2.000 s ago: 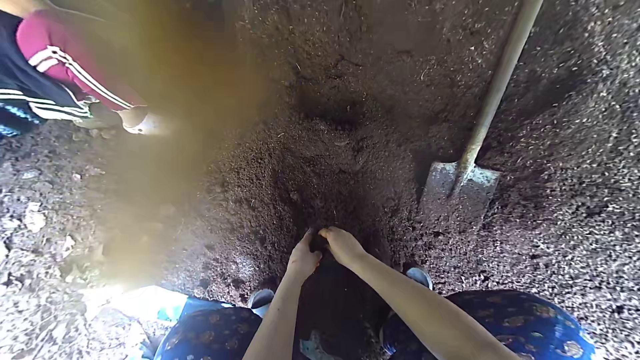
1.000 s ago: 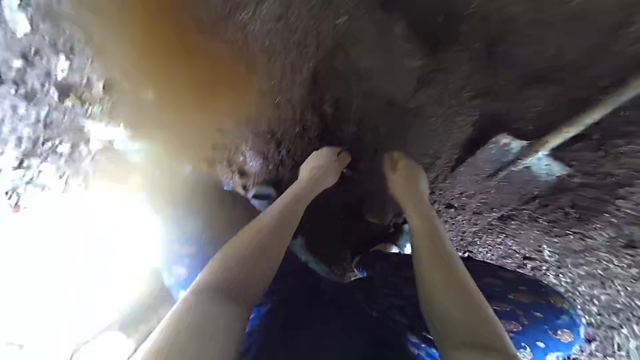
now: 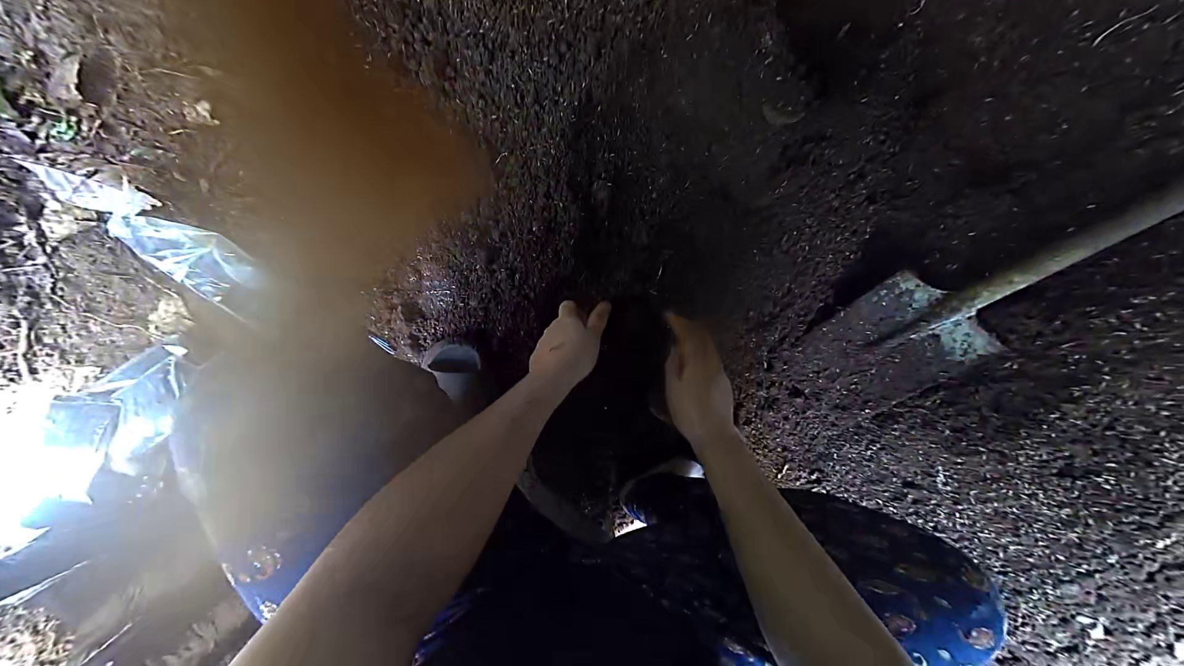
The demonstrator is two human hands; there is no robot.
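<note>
My left hand (image 3: pixel 566 347) is at the upper left side of a dark, bag-like object (image 3: pixel 606 439), its thumb and a finger pointing up over dark soil (image 3: pixel 638 231). On the object's right side is my right hand (image 3: pixel 698 379), fingers bent inward and a small gap from the left. The object runs down between my knees; deep shadow hides its outline and the fingers' hold on it. To the right, a shovel (image 3: pixel 967 338) lies with its metal blade partly in the soil and its long handle reaching the right edge.
Clear plastic sheeting (image 3: pixel 180 250) lies on the ground at left, with more crumpled plastic (image 3: pixel 139 407) below in bright glare. A grey, rounded, hollow item (image 3: pixel 453 361) is beside my left knee. An orange-brown blur covers part of the upper left.
My hands were together two seconds ago and are now apart, one on each side of the dark object. The other person at the left is out of view. The view has turned.
</note>
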